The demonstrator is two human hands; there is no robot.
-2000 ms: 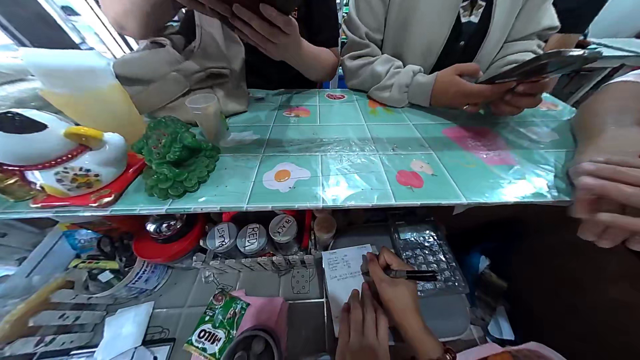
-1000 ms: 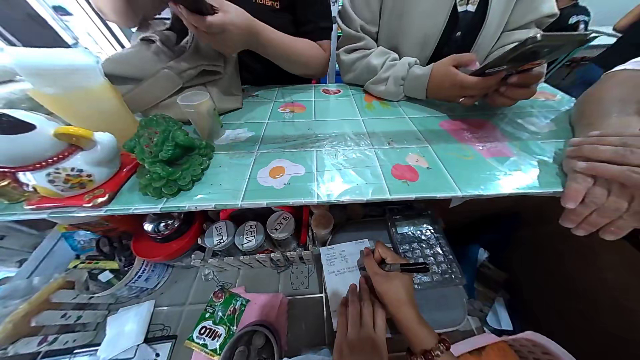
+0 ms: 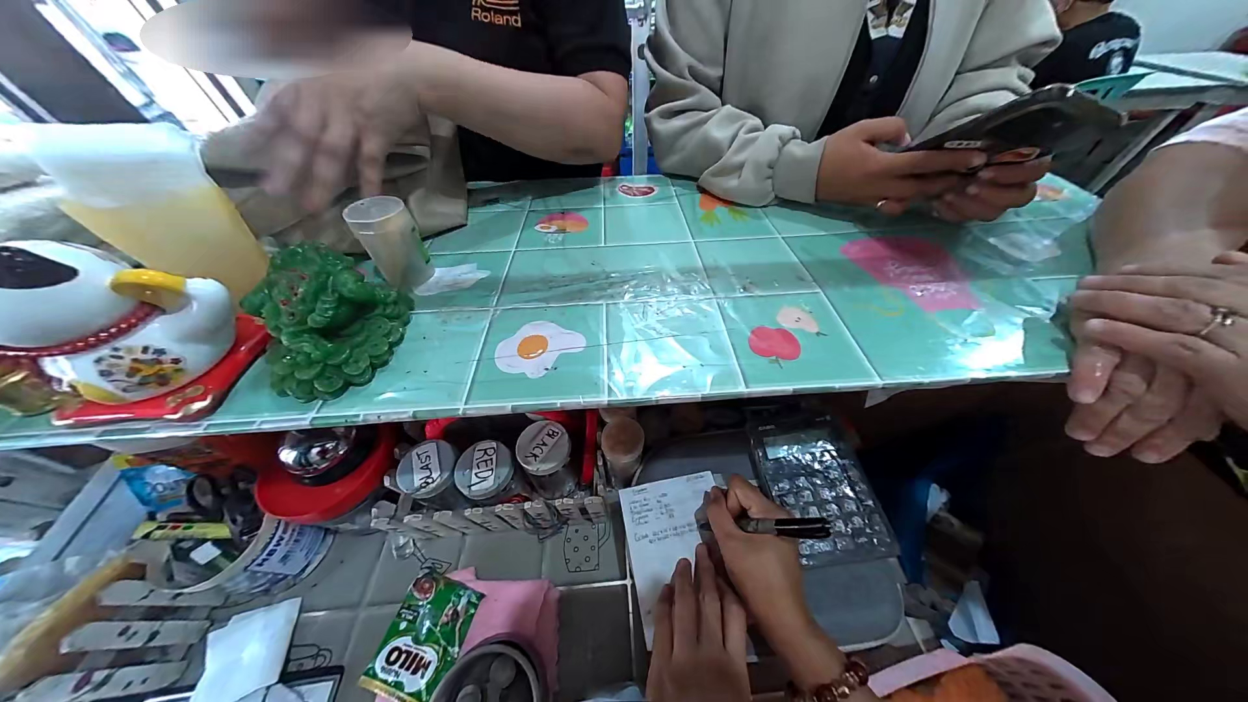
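Observation:
A white paper sheet [image 3: 673, 531] with lines of handwriting lies on the tiled lower surface. My right hand [image 3: 756, 556] holds a black pen [image 3: 785, 527] over the sheet's right side; a beaded bracelet circles that wrist. Flat on the lower part of the sheet rests my left hand [image 3: 698, 634], fingers extended, holding nothing. Behind and to the right of my right hand is a calculator [image 3: 819, 483] in a clear cover, above a grey case [image 3: 848, 600].
A green-tiled counter [image 3: 653, 341] overhangs the shelf, bearing a green figurine [image 3: 327, 322], a lucky cat [image 3: 117, 331] and a plastic cup [image 3: 388, 242]. Lidded jars [image 3: 485, 472], a Milo packet [image 3: 421, 634] and a pink basket [image 3: 1043, 673] are below. Several people stand around; one holds a phone [image 3: 1024, 122].
The person at the upper left has lowered a hand toward the cloth bag behind the plastic cup. My hands stay at the sheet, the right one with the pen.

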